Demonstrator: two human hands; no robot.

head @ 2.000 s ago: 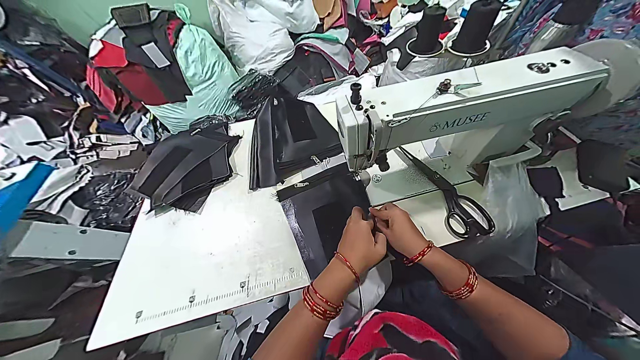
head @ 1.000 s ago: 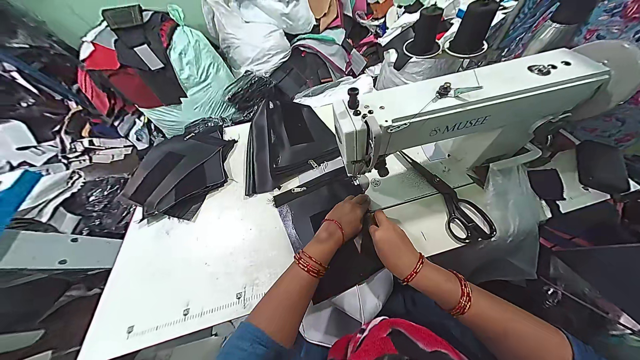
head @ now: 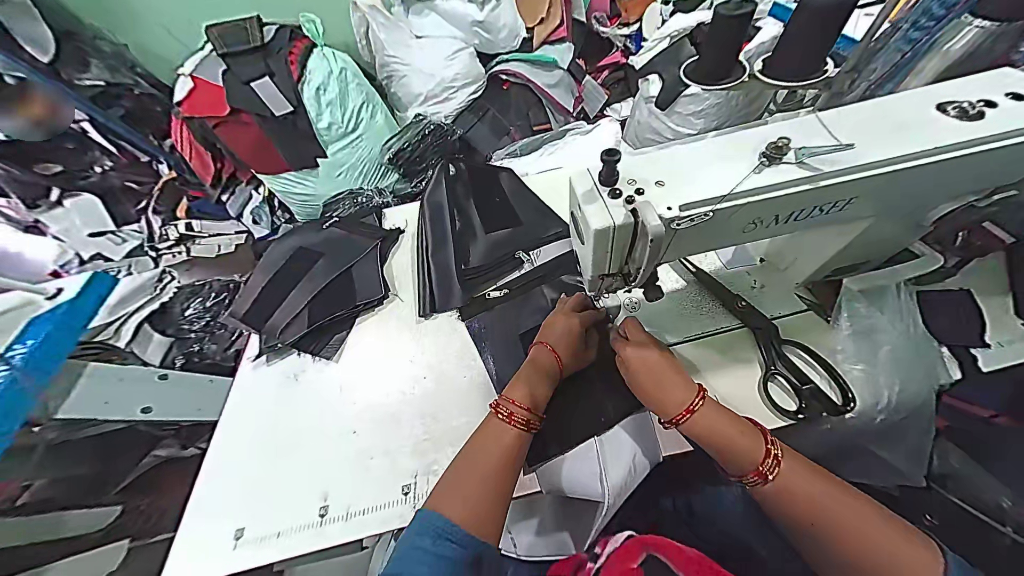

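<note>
Beneath the needle end of a white Musee sewing machine [head: 616, 240], my left hand [head: 566, 340] grips the edge of a black fabric panel [head: 588, 404]. Close beside it on the right, my right hand [head: 650, 364] holds the same panel with bent fingers; the fingertips are partly hidden. A zipper with a metal pull [head: 497, 294] lies along the top of the dark piece, left of the presser foot. Black-handled scissors [head: 768, 344] lie to the right of my right hand, blades toward the machine. White material [head: 588, 488] hangs below the panel at the table edge.
Two stacks of black cut pieces, one at the left [head: 312, 288] and one nearer the machine [head: 488, 232], rest on the white table [head: 336, 448]. Black thread cones [head: 724, 44] stand behind the machine. Filled bags [head: 340, 120] and scraps lie beyond. A clear plastic bag [head: 888, 360] hangs right of the scissors.
Both hands have moved up toward the needle with the black panel's edge. The stacks and scissors have stayed in place.
</note>
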